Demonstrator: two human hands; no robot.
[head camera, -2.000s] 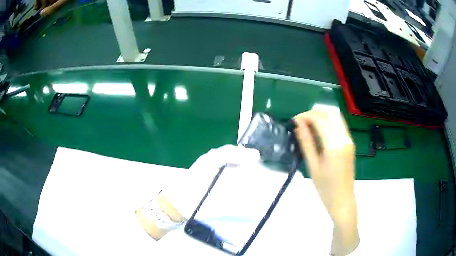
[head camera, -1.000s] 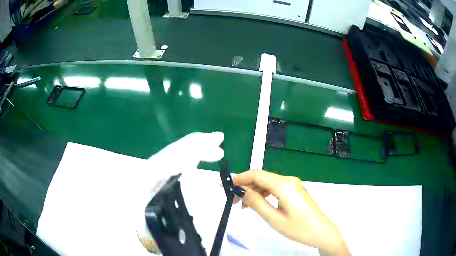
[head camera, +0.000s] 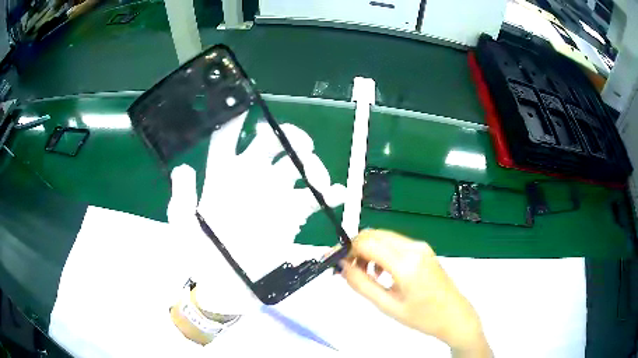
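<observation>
A black phone middle frame (head camera: 190, 105) is held up, tilted, its solid plate with camera holes at the upper left and its narrow strip at the lower right. My left hand (head camera: 255, 175) in a white glove is behind the open window, its thumb at the left edge, holding the frame. My bare right hand (head camera: 413, 287) pinches the frame's lower right corner with its fingertips. A blurred blue pen-like tool (head camera: 301, 327) shows on the white work sheet (head camera: 518, 301) below the frame.
Several phone middle frames (head camera: 493, 203) lie on the green conveyor belt (head camera: 413, 157) at right, one at far left. A white guide bar (head camera: 358, 154) crosses the belt. Black blister trays (head camera: 553, 112) with a red edge stand at the far right.
The frame has been turned and raised, its plate now up at the left. My left hand has spread behind its window. Several frames came to lie right of the guide bar since the earliest frame.
</observation>
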